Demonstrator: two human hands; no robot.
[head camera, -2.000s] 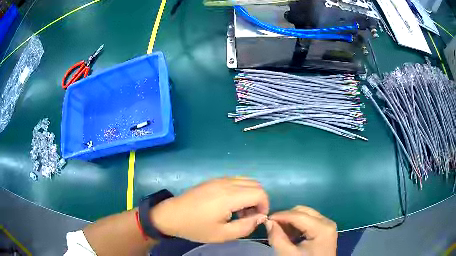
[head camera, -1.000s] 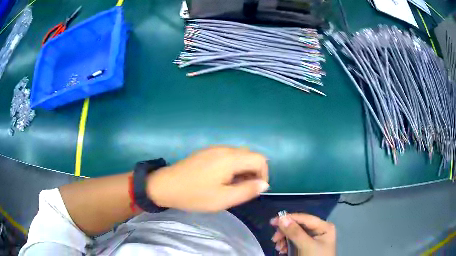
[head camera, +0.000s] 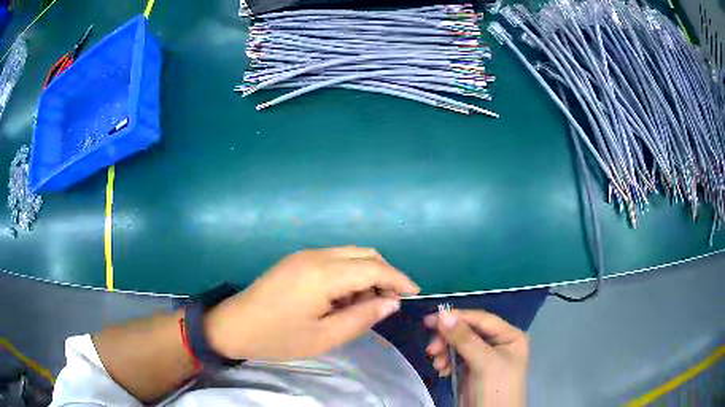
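My right hand (head camera: 485, 350) holds a short grey cable (head camera: 454, 372) upright at the lower right of centre, below the bench edge. The fanned wire ends (head camera: 444, 308) stick up past the thumb and fingertips. My left hand (head camera: 318, 298) is to the left of it, over the bench's front edge, palm down with fingers bent. Its fingertips are apart from the cable. I see nothing in it, but the inside of the fingers is partly hidden. A dark band and a red string are on the left wrist.
Grey cables (head camera: 358, 60) lie in a flat pile at the back centre. A larger cable bundle (head camera: 628, 95) is at the right, with a dark cord (head camera: 587, 199) beside it. A blue bin (head camera: 147, 103), red-handled pliers (head camera: 60, 67), small clear plugs (head camera: 22, 191) and a clear bag (head camera: 11, 71) are at the left.
My hands were together at the wire ends two seconds ago and are now apart. The view has shifted, so the bench things sit higher and further left.
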